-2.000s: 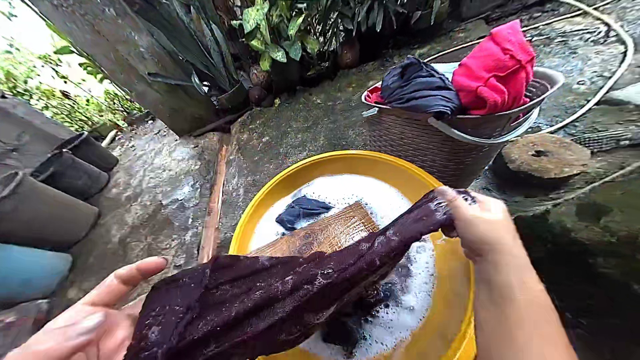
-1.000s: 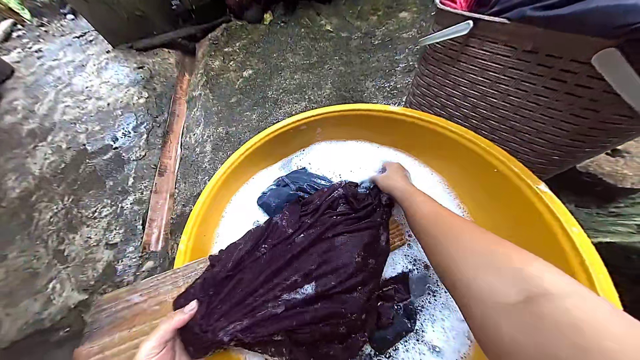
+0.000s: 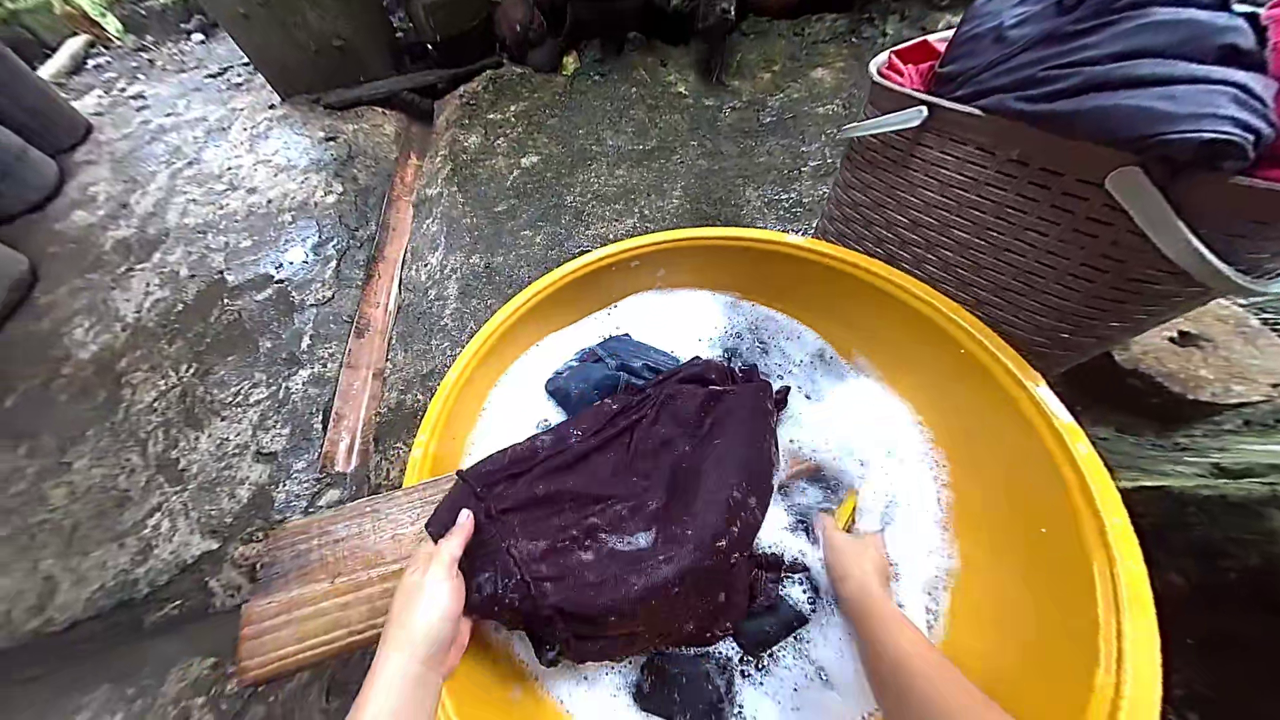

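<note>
A dark maroon wet garment point(image 3: 640, 510) lies spread over a ridged wooden washboard point(image 3: 330, 585) in a yellow round basin point(image 3: 1010, 450). My left hand point(image 3: 430, 590) grips the garment's left edge, thumb on top. To the right of the cloth, my right hand point(image 3: 855, 555) holds a small yellow object point(image 3: 847, 511), perhaps a brush or a bar of soap, over the white suds point(image 3: 900, 450); its far end is blurred. A dark blue cloth point(image 3: 607, 372) floats behind the garment, and more dark cloth point(image 3: 685, 685) is in the suds at the near side.
A brown woven-pattern plastic laundry basket point(image 3: 1000, 220) with a light handle, holding dark cloth point(image 3: 1100, 80) and red cloth point(image 3: 912, 65), stands at the back right. A wooden strip point(image 3: 375, 320) lies on the wet ground at left. Dark pots point(image 3: 35, 100) stand at the far left.
The garment, stretched between both hands above the basin two seconds ago, now lies on the washboard. My right hand has let go of it, moved nearer and taken hold of the yellow object. The view tilted down.
</note>
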